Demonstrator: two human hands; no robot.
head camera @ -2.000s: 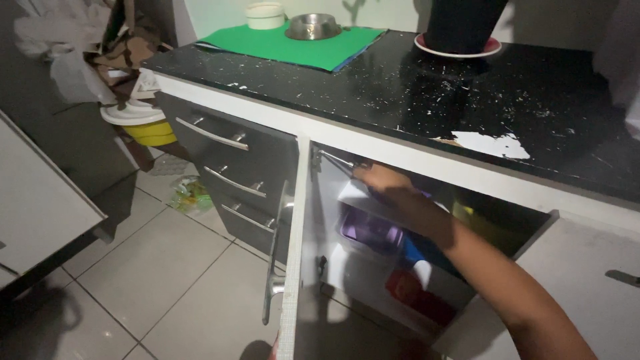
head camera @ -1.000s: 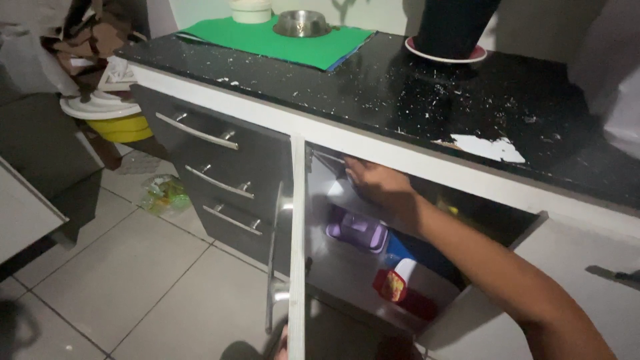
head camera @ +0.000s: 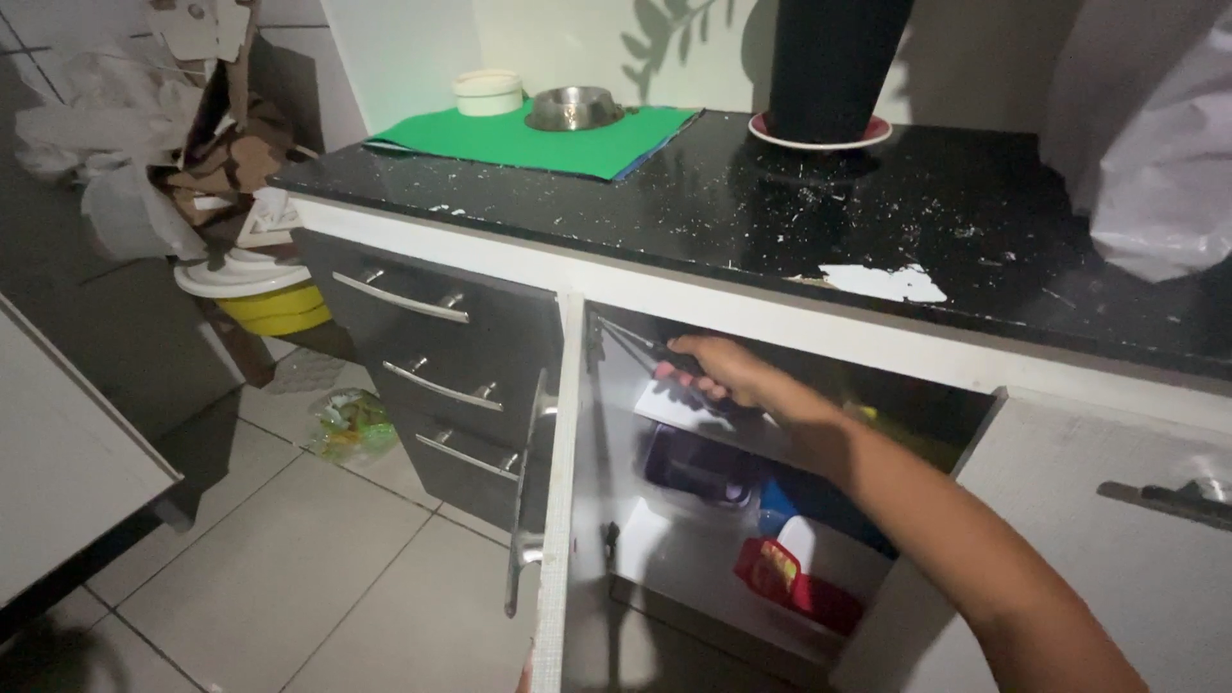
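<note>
A screwdriver (head camera: 643, 337) with a thin metal shaft is gripped in my right hand (head camera: 710, 368), inside the top of the cabinet opening. Its tip points left at the upper hinge (head camera: 594, 332), where the cabinet door (head camera: 558, 500) meets the frame; contact at the tip is too small to tell. The door stands open, seen nearly edge-on. Only a sliver of my left hand (head camera: 526, 674) shows at the door's outer side, low in the view; its fingers are mostly hidden. A lower hinge (head camera: 611, 541) sits further down.
Purple (head camera: 701, 469) and red (head camera: 799, 582) plastic containers lie inside the cabinet. Grey drawers (head camera: 414, 356) with metal handles are left of the door. Above, the black countertop (head camera: 674, 212) holds a green mat (head camera: 577, 152), a metal bowl (head camera: 575, 108) and a dark pot (head camera: 833, 67).
My right hand stays at the upper hinge with the screwdriver, its fingers and wrist shifting only slightly. The door remains open.
</note>
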